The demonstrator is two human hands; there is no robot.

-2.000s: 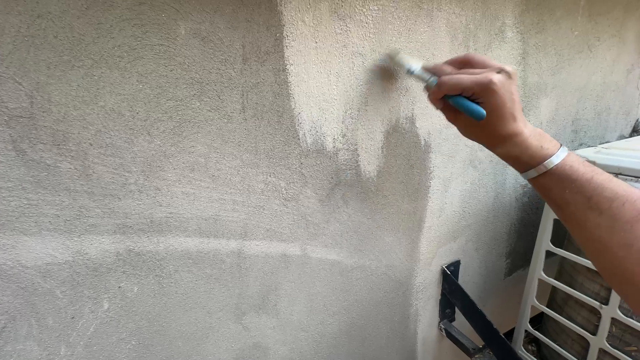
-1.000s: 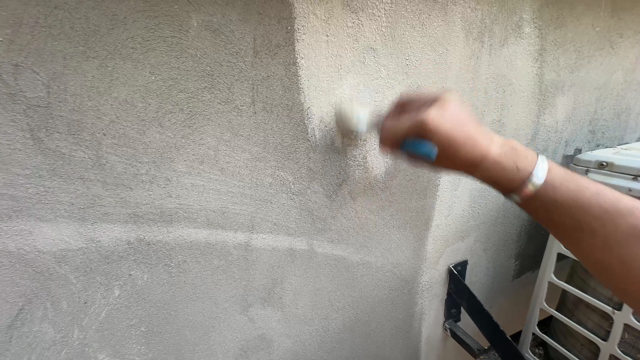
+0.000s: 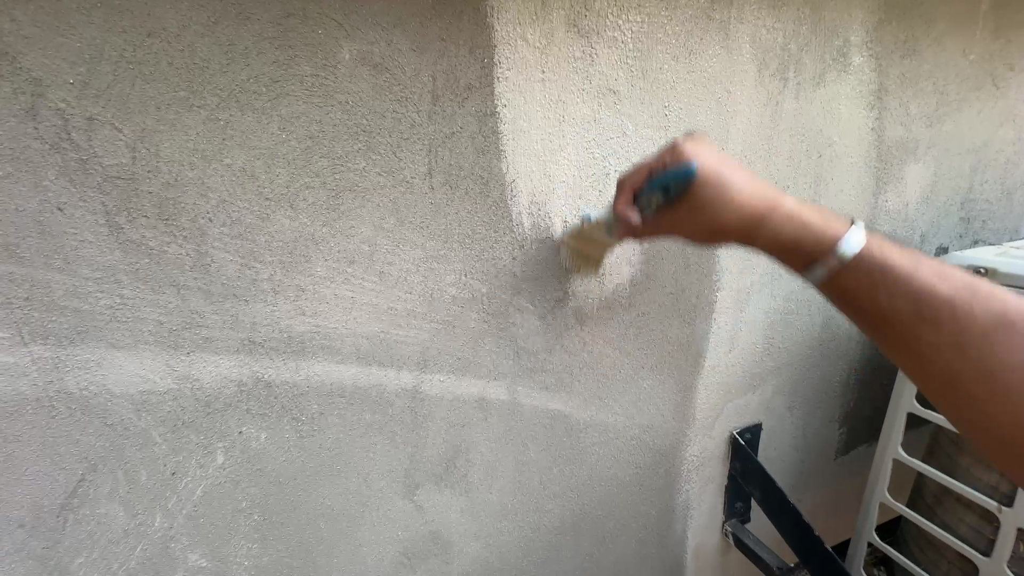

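Observation:
My right hand, with a white band on its wrist, is closed around the blue handle of a paintbrush. The brush's pale bristles point down and left and press on the rough plaster wall. Around and above the bristles lies a lighter, cream coat of paint with a ragged lower edge; to its left and below, the wall is duller grey. A pale curved streak crosses the grey part lower down. My left hand is not in view.
A black metal bracket is fixed to the wall at the lower right. Beside it stands a white air-conditioner outdoor unit, with its grille under my forearm and its top casing at the right edge.
My right hand and the brush have moved down the wall from their place two seconds ago. The cream coat now covers more of the grey notch near the brush.

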